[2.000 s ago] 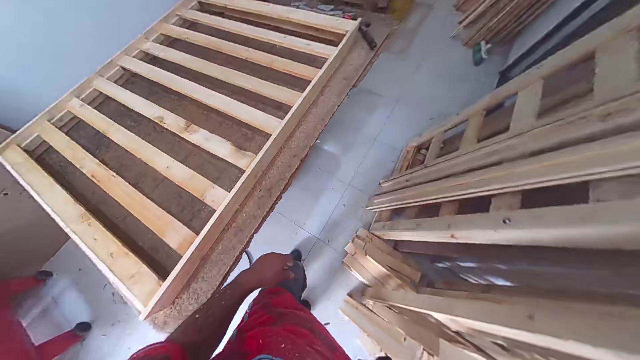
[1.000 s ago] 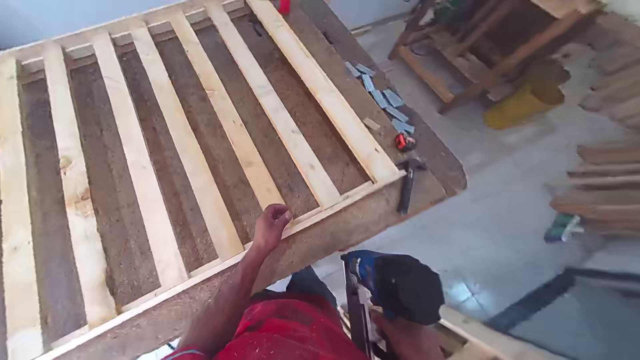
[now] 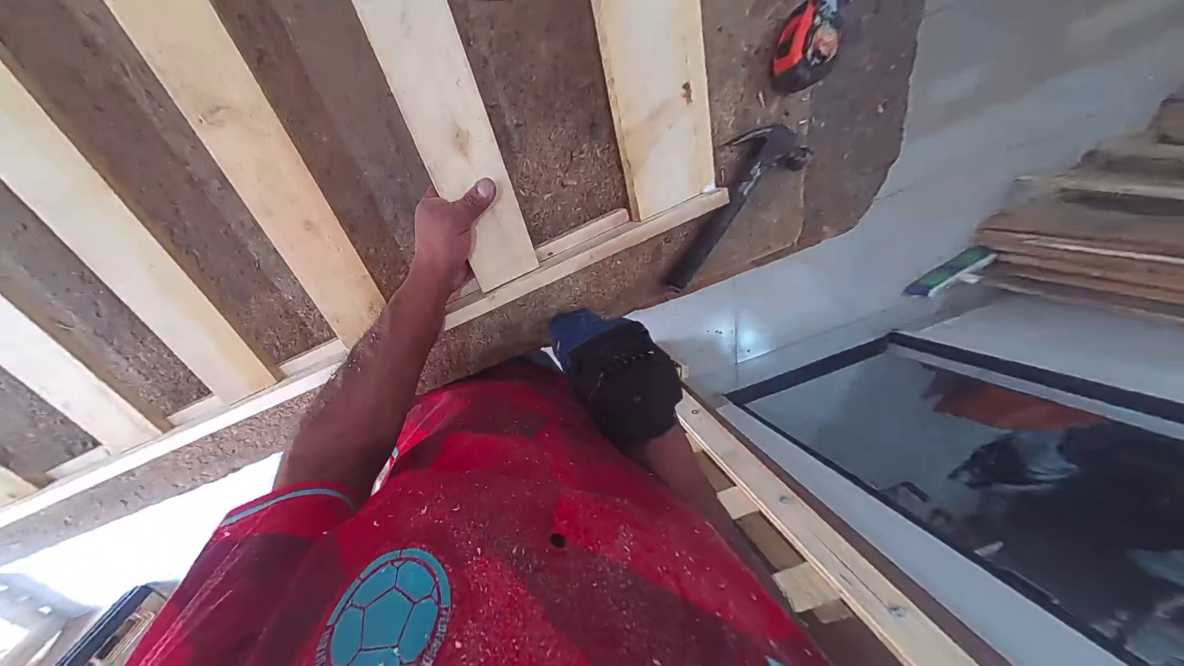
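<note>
My left hand (image 3: 453, 227) grips the near end of a pale wooden slat (image 3: 453, 129), thumb on top and fingers beneath its left edge. This slat end rests at the near rail (image 3: 592, 268) of a slatted wooden frame. By the rail's near side is a blue and black power tool, seemingly a nail gun (image 3: 620, 379). My right forearm (image 3: 680, 472) runs up to it; the tool's body hides my right hand, which appears to hold it. A claw hammer (image 3: 740, 203) lies beside the frame's corner, and a red and black tape measure (image 3: 807, 46) lies beyond it.
The frame lies on a worn particle board (image 3: 860, 120). At the right are stacked boards (image 3: 1091, 250), a green packet (image 3: 950, 271) and a dark-edged glass panel (image 3: 925, 444) with reflections. Another slatted wooden frame (image 3: 805, 536) stands close by my right side.
The view has swung and moved closer to the frame's corner with the hammer. My left hand, near a slat end a second ago, now grips a slat. The nail gun is nearer the rail.
</note>
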